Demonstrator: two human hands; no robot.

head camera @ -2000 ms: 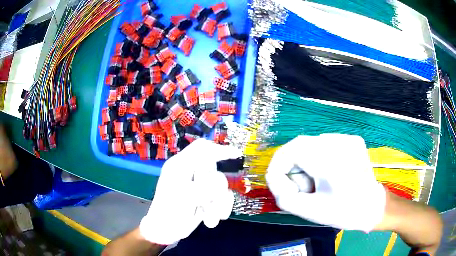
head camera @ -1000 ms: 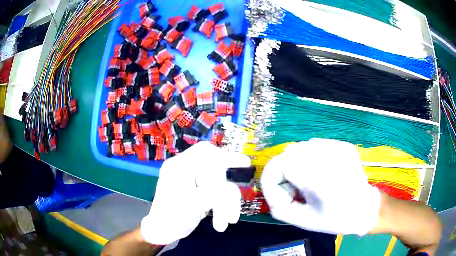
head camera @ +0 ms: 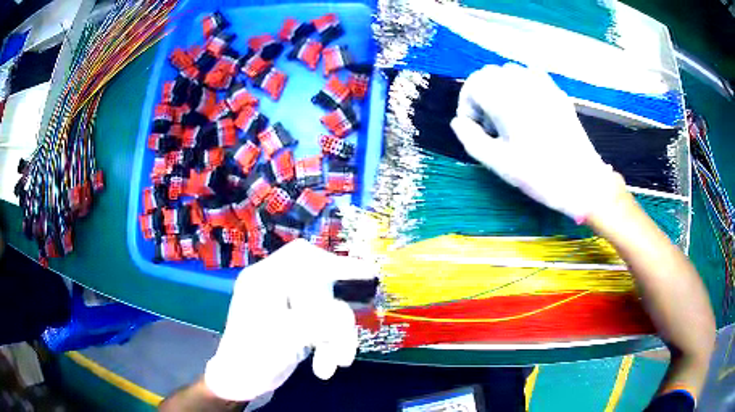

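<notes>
My left hand, in a white glove, holds a red and black connector housing between thumb and fingers, above the near ends of the wires. A yellow wire and a thin green wire curve from near the housing across the red wires. My right hand, also gloved, is over the black wires with its fingers curled together; whether it holds a wire cannot be seen. Silvery crimp terminals mass at the wire ends.
The blue parts tray, left of the wires, holds many housings. Finished harnesses lie farther left. Yellow, green and blue wires lie between pale dividers. Part of a person shows at the left edge.
My right hand has moved from over the yellow and red wires up to the black wires, uncovering the curved yellow and green wires. My left hand still holds the housing. The whole view has shifted slightly.
</notes>
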